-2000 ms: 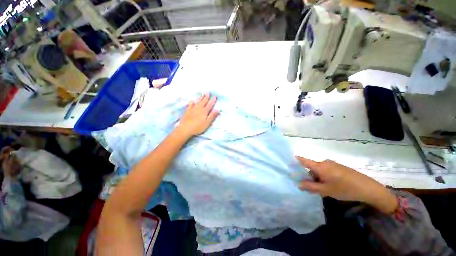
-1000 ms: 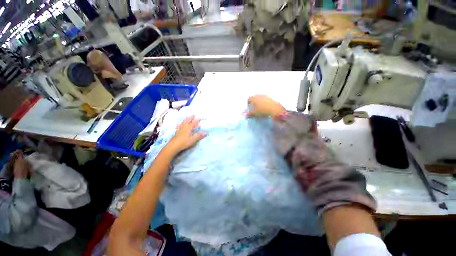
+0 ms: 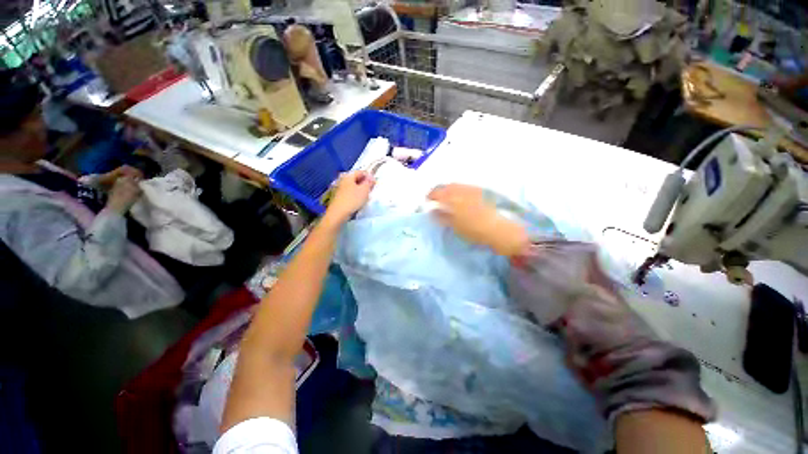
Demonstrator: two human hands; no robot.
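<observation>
The printed panel (image 3: pixel 443 301), pale blue wrong side up, lies over the white table's front left part and hangs down over the lap. My left hand (image 3: pixel 352 191) is at the panel's far left corner beside the basket, its fingers closed on the cloth edge. My right hand (image 3: pixel 461 209) is at the panel's far edge, a little right of my left hand; it is blurred and its fingertips' hold on the cloth cannot be told. The lockstitch machine (image 3: pixel 731 199) stands at the right, with the presser foot (image 3: pixel 651 266) apart from the cloth.
A blue plastic basket (image 3: pixel 310 168) with pale cloth pieces touches the table's left end. A black block (image 3: pixel 769 337) lies on the machine bed. A person (image 3: pixel 80 230) holding white cloth sits at the left. A red bin (image 3: pixel 168 372) stands below left. Another sewing machine (image 3: pixel 257 80) is behind.
The view has turned left. My left hand has moved from lying flat on the panel to its far left corner. My right hand has moved from the panel's right side to its far edge.
</observation>
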